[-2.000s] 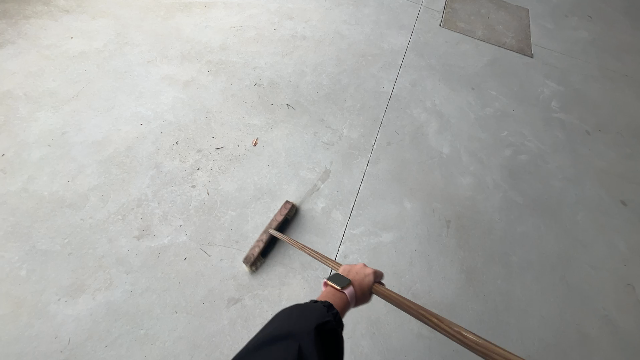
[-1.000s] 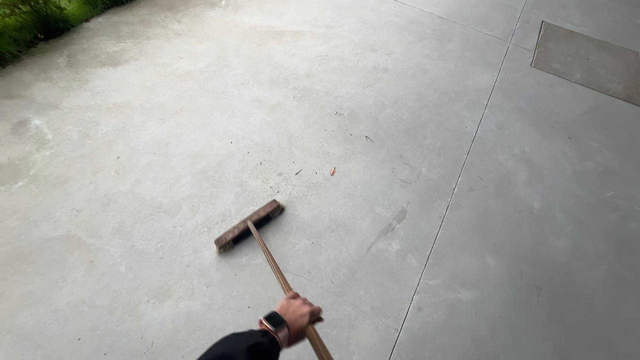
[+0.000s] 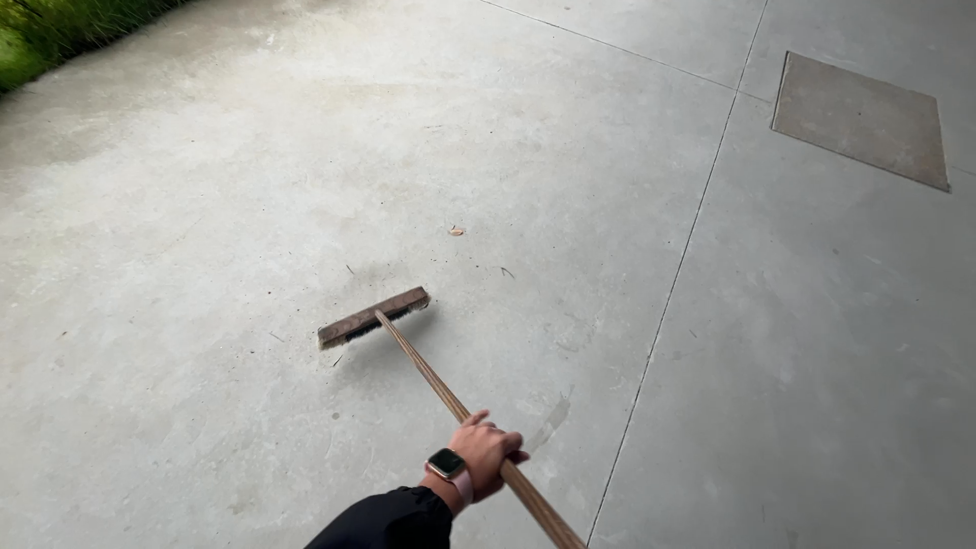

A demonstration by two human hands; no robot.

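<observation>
My left hand (image 3: 486, 455), with a smartwatch on its wrist below a black sleeve, is closed around the wooden handle of a push broom (image 3: 374, 316). From the bottom edge the handle slants up and left to the broom's wooden head, left of centre. The bristles point down, with a shadow on the floor under them. Whether they touch the concrete I cannot tell. A small reddish-brown dry leaf (image 3: 456, 231) lies beyond the head to the right, and thin dark twigs and specks are scattered around it. My right hand is out of view.
The smooth grey concrete floor (image 3: 229, 427) has thin straight joints crossing at the upper right. A rectangular brownish slab or cover (image 3: 862, 122) is set in the floor there. Green grass (image 3: 69, 34) borders the concrete at the upper left.
Against one second ago, the broom handle slants more to the left toward its head. Some debris now lies close around the head. My left hand keeps its hold on the handle throughout.
</observation>
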